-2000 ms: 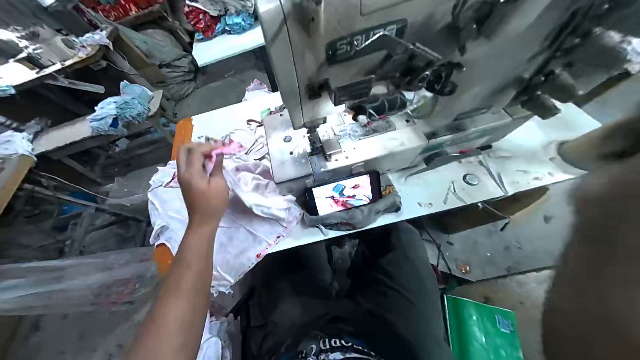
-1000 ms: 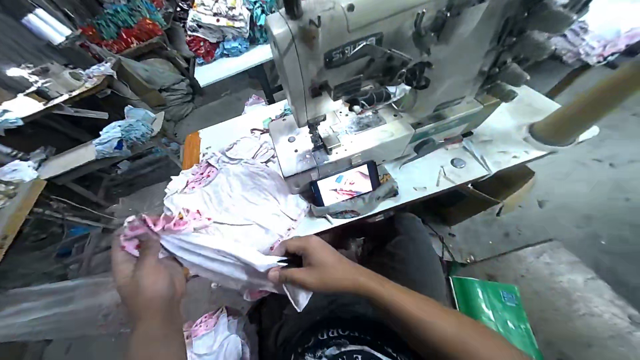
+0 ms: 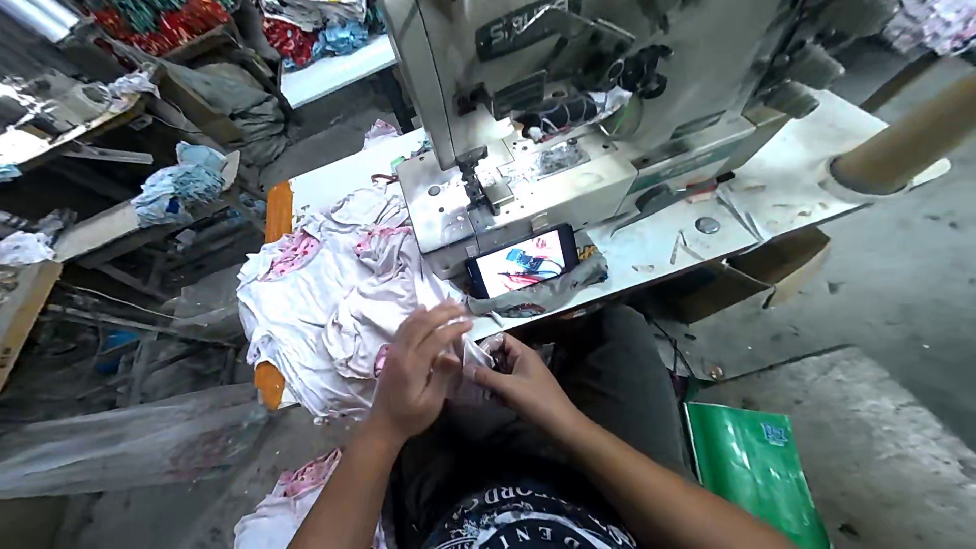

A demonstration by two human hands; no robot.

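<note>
White garments with pink patterned trim (image 3: 328,297) lie heaped on the left part of the sewing table, left of an industrial sewing machine (image 3: 526,183). At the table's front edge, my right hand (image 3: 526,377) pinches a piece of white fabric (image 3: 474,357) between thumb and fingers. My left hand (image 3: 419,366) is against the same fabric from the left, fingers bent; whether it grips the cloth is hard to tell. A smartphone (image 3: 524,261) with a lit screen leans in front of the machine bed, and a grey cloth (image 3: 545,293) lies along its lower side.
A thread cone or post (image 3: 907,145) stands at the table's right end, with small scissors-like metal tools (image 3: 740,213) nearby. Below are an open cardboard box (image 3: 751,274) and a green packet (image 3: 755,465). More white garments (image 3: 286,503) lie low at the left. Blue cloth (image 3: 183,183) rests on another bench.
Both hands have come together at the table's front edge. One second ago they were apart, stretching a white garment with pink trim; the left has moved right.
</note>
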